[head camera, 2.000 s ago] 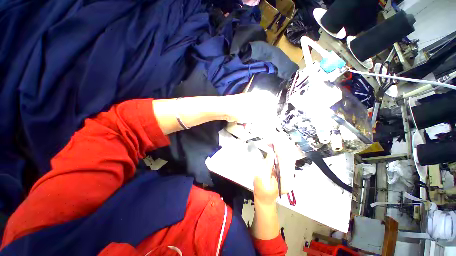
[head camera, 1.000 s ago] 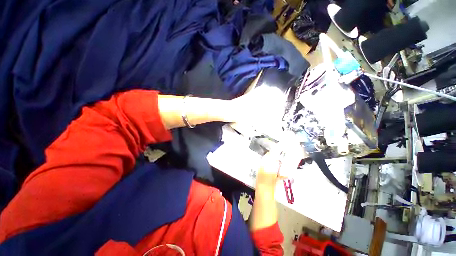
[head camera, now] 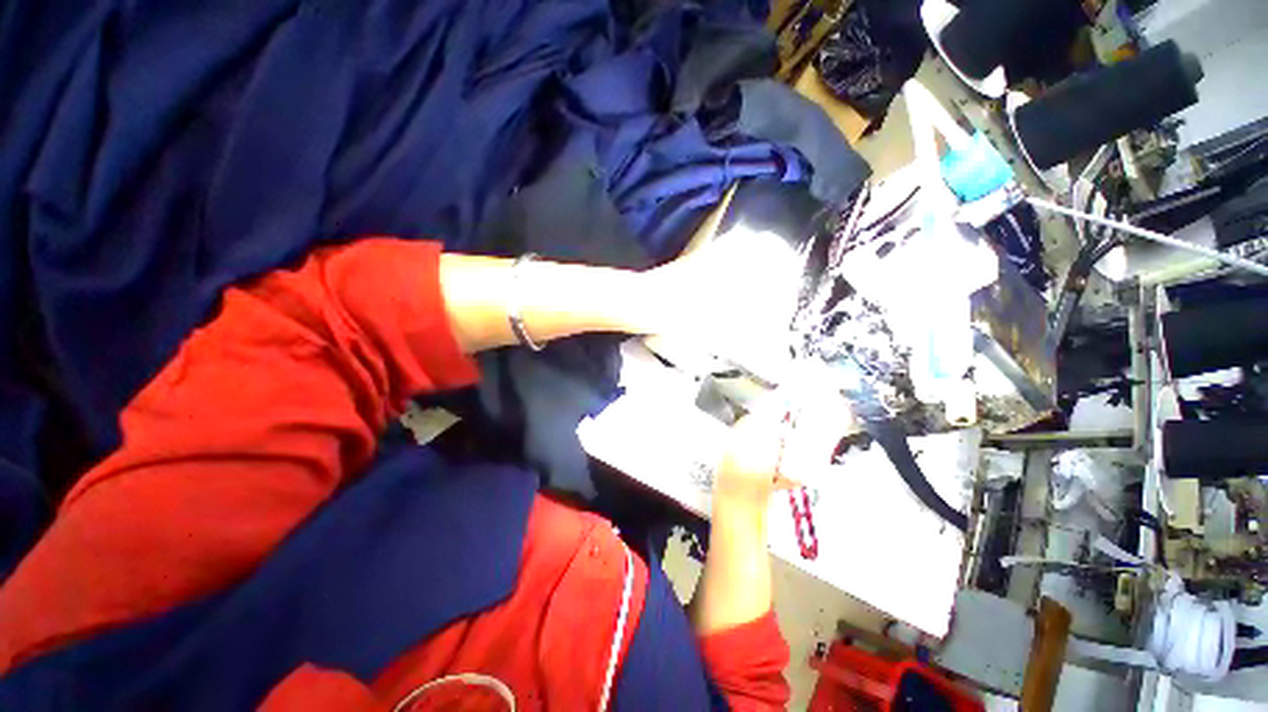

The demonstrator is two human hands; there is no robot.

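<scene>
The overlock machine stands in strong glare, its needle area washed out. My left hand is at the machine's near left side, overexposed; its fingers and anything in them cannot be made out. My right hand is just below the machine front, over the white table, its fingers lost in glare. A thin reddish line shows along it, but whether it is a held tool is unclear. Red-handled thread snips lie on the table beside my right hand. A black strip hangs from the machine over the table.
A large navy fabric heap fills the left and reaches the machine. The white lamp arm with its light-blue part stands above the machine. Black thread cones are behind it. A red crate is below the table edge.
The view has shifted slightly. My right hand has moved up closer to the machine front, and the dark slim thing seen along it earlier no longer shows clearly. My left hand remains at the machine.
</scene>
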